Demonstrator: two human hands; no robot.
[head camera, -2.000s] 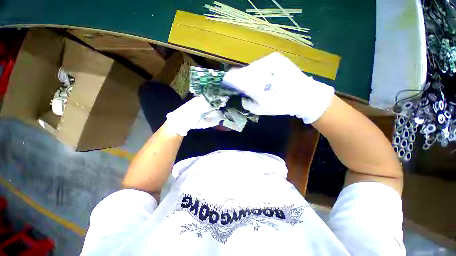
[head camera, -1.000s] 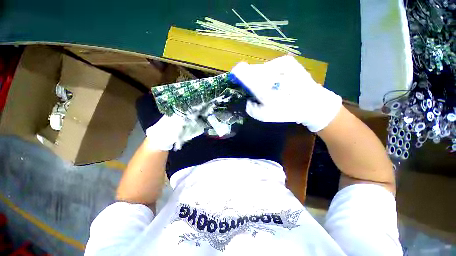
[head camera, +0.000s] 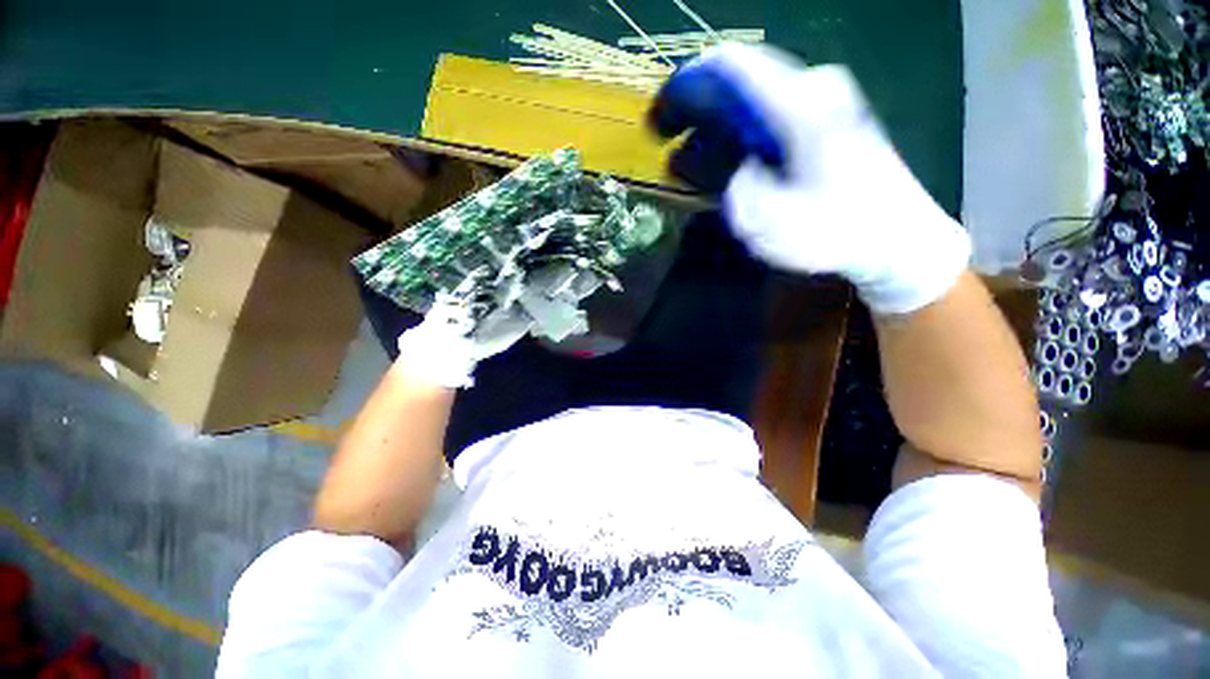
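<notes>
My left hand (head camera: 458, 338), in a white glove, holds a green PCB panel (head camera: 465, 232) from below, over my lap. The panel slants up to the right, and pale, jumbled pieces hang over its near side; the glove's fingers are partly hidden by them. My right hand (head camera: 783, 166), in a white-backed glove with blue fingers, is up to the right of the panel, over the right part of the yellow strip (head camera: 531, 113). It is blurred, does not touch the panel, and its thumb and fingers are apart with nothing visible between them.
Thin pale rails (head camera: 584, 56) lie loose on the green bench (head camera: 266, 60) behind the yellow strip. A long white block (head camera: 1028, 133) borders the pile of boards, wires and ring-like parts (head camera: 1154, 93) at right. An open cardboard box (head camera: 252, 279) with white scraps stands below left.
My right hand has left the panel and moved up and right over the yellow strip. The panel in my left hand now tilts more steeply and more of it shows.
</notes>
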